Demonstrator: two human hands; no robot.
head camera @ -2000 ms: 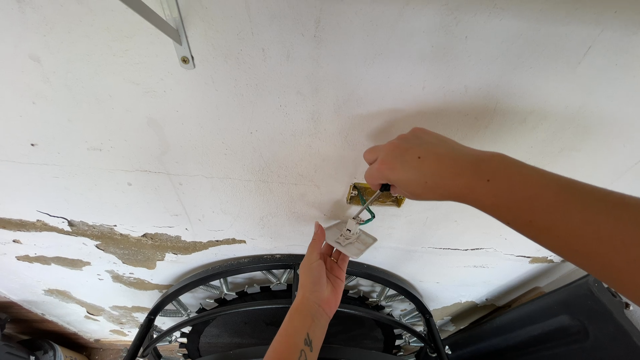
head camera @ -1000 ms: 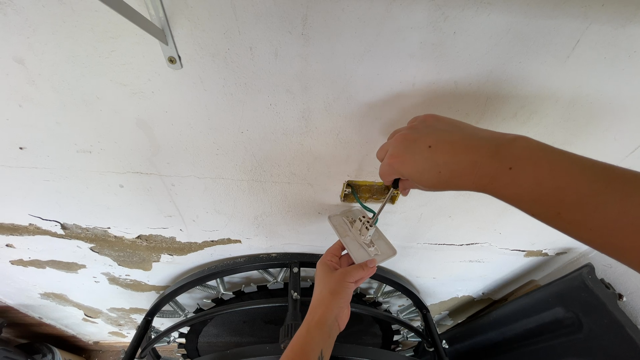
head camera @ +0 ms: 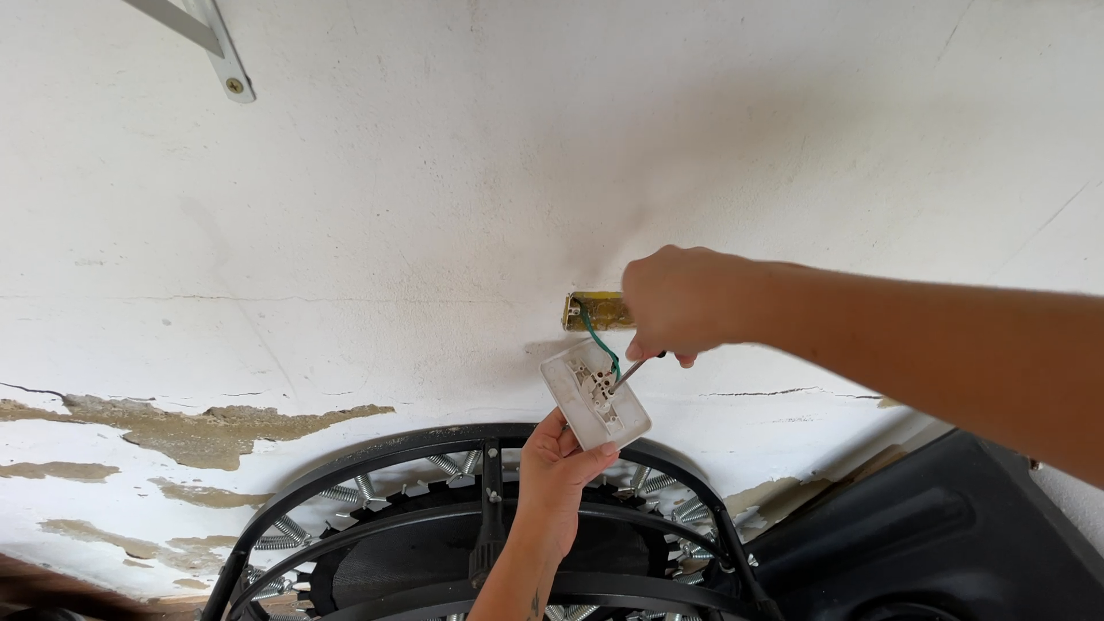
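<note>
My left hand [head camera: 561, 466] grips the lower edge of a white plastic outlet plate [head camera: 565, 379], its back side with the terminals facing me. Green wire [head camera: 599, 338] runs from the yellow electrical box [head camera: 595, 312] in the wall down to the terminals. My right hand [head camera: 681, 302] is closed around a screwdriver, whose metal shaft [head camera: 630, 374] slants down to the terminal block of the plate. Most of its dark handle is hidden in my fingers, and the hand covers the right end of the box.
A mini trampoline [head camera: 405, 552] with a black frame and springs leans at the wall below my hands. A black plastic object [head camera: 931, 526] lies at lower right. A metal bracket [head camera: 226, 60] is screwed on at upper left. Paint and plaster are peeling [head camera: 207, 431] low on the wall.
The outlet plate has turned in my left hand, from a small tilted shape to its back facing me more fully. My right hand with the screwdriver has moved down toward the plate's terminals.
</note>
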